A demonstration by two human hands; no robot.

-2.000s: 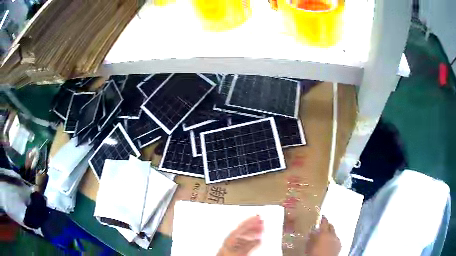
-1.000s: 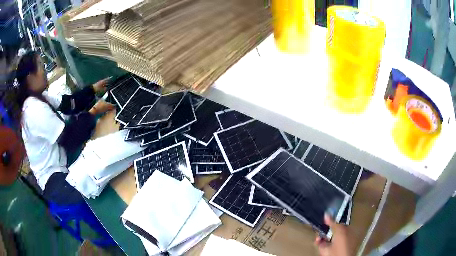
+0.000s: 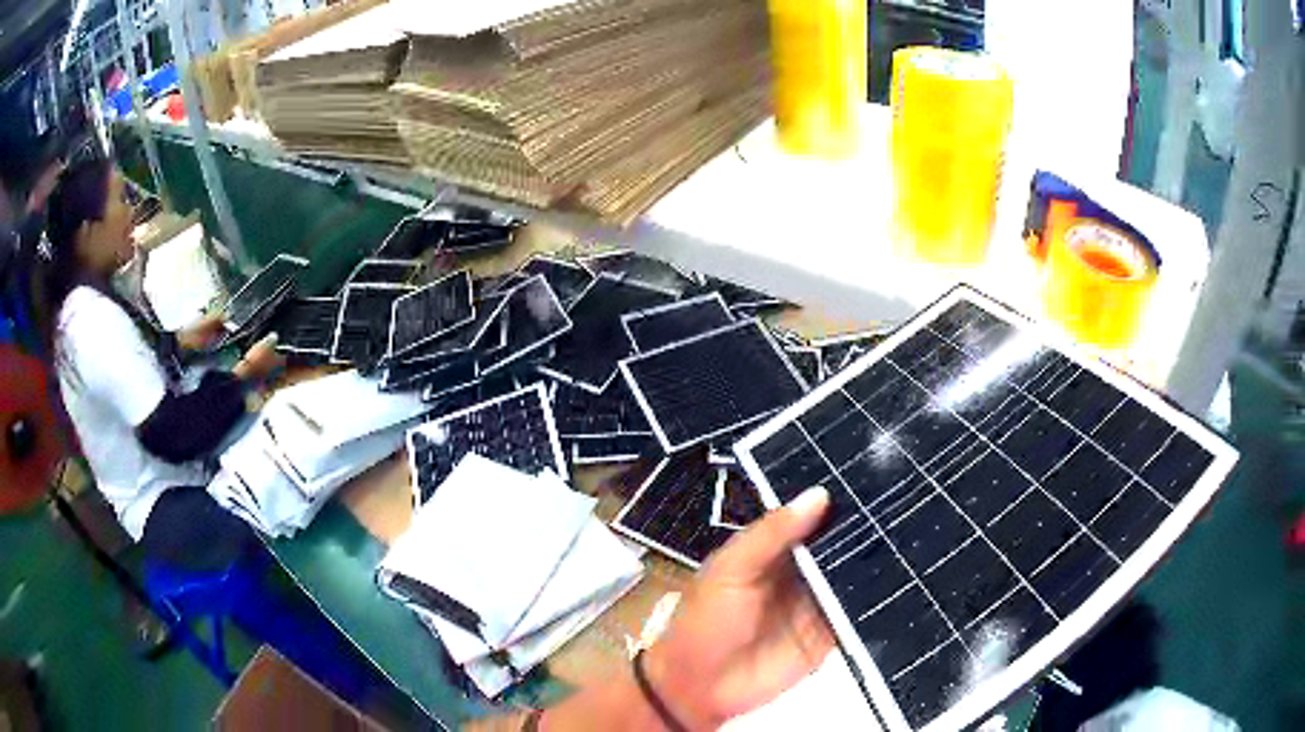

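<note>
My left hand [image 3: 744, 622] comes in from the bottom, a dark band at its wrist. It grips the left edge of a framed black solar panel [image 3: 988, 501], thumb on top and fingers hidden underneath. The panel is raised and tilted above the bench, with bright glare on its face. My right hand is not in view. Part of a white sleeve [image 3: 823, 704] shows below my left hand. A stack of white sleeved panels [image 3: 494, 551] lies left of my hand, with a dark edge poking out. Many loose panels [image 3: 713, 383] lie overlapping behind.
A person [image 3: 122, 372] sits at the bench on the left, hands at the panels. More white sleeves [image 3: 322, 429] lie beside them. The shelf [image 3: 744, 200] above the bench holds brown cardboard sheets [image 3: 573, 100], yellow tape rolls [image 3: 947, 157] and a tape dispenser [image 3: 1095, 279]. An orange fan stands far left.
The panel seen in the right hand a second ago is now up close in my left hand. My right hand has left the view. The view has swung left since the first frame.
</note>
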